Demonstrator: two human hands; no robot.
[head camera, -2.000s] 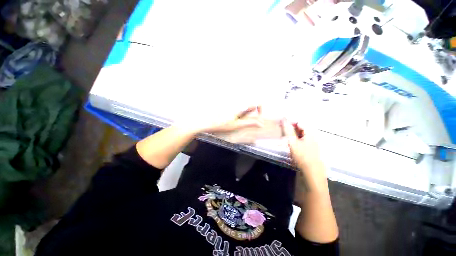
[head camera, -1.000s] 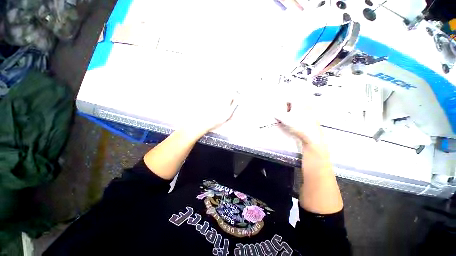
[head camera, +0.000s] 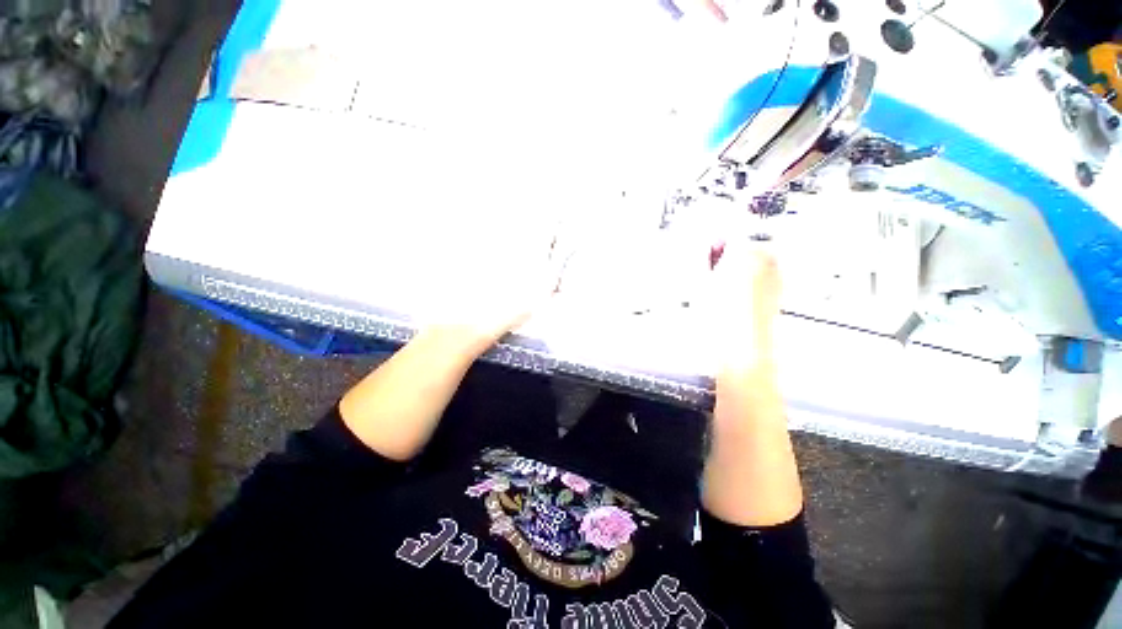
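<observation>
The industrial sewing machine (head camera: 984, 160), white and blue with "JACK" on its arm, stands at the right. Its needle area (head camera: 757, 203) is at the left end of the head. My left hand (head camera: 523, 289) lies on the glare-whitened table, left of and nearer than the needle; its fingers are washed out. My right hand (head camera: 744, 277) is just in front of the needle area, its outline also bleached. Any fabric under or between the hands is lost in the glare, so I cannot tell what they hold.
Pale pieces (head camera: 904, 252) lie on the bed under the machine arm. A brownish strip (head camera: 289, 76) lies at the table's far left. A blue crate (head camera: 277, 329) shows under the left front edge. Green cloth (head camera: 68, 320) is on the left. A control panel (head camera: 1080, 356) is at the right end.
My hands have come off the table's front edge, where they were close together. They are now farther apart, with my right hand farther forward, near the needle. The camera view has shifted.
</observation>
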